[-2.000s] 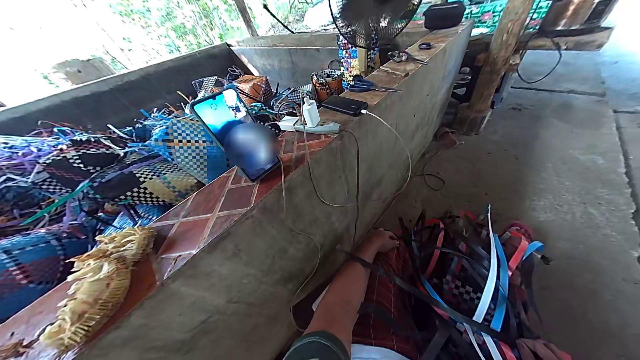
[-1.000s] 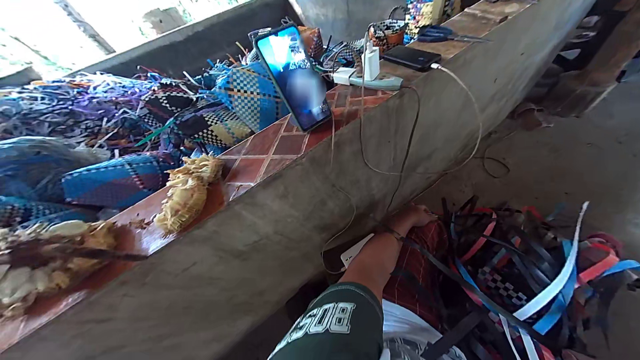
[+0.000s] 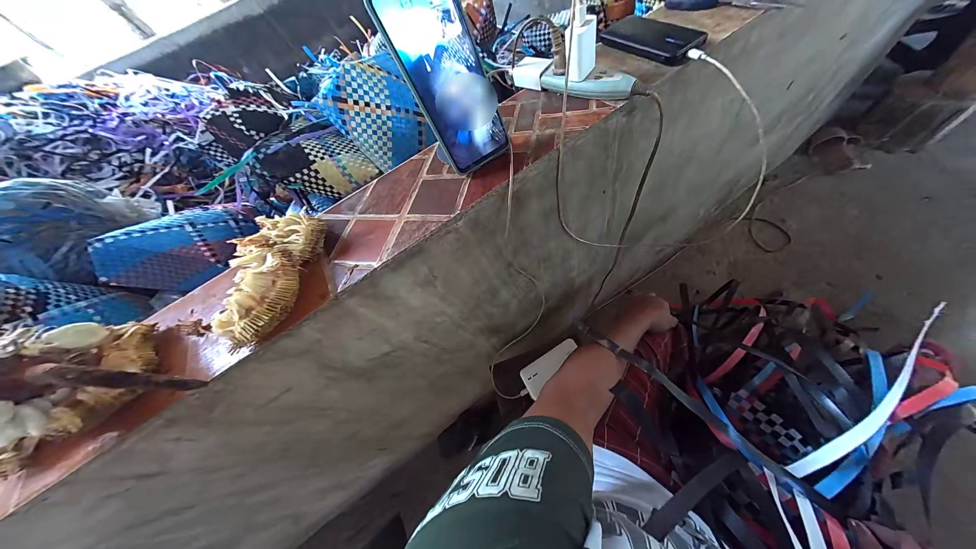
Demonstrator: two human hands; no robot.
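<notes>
My left hand [image 3: 650, 311] rests at the near side of a tangle of plastic weaving strips [image 3: 823, 427] in black, red, blue and white; its fingers are partly hidden, so what they hold is unclear. Within the strips lies a black-and-white checkered woven piece [image 3: 772, 427], over a dark red plaid cloth [image 3: 637, 412] on the lap. A black strip crosses my left forearm. My right hand is out of view. Beside the forearm sits a white power bank or device [image 3: 547, 367] with a cable plugged in.
A concrete wall [image 3: 427, 335] with a tiled top [image 3: 396, 202] runs diagonally at left. On it are a propped smartphone [image 3: 446, 84], an extension socket [image 3: 591, 85] with chargers, a black power bank [image 3: 653, 40] and dried plant pieces [image 3: 267, 286]. Woven baskets [image 3: 374, 107] and loose strips lie behind; cables hang down.
The view has swung down and to the right, bringing more of the dried plant pieces in. My left hand stays at the strips.
</notes>
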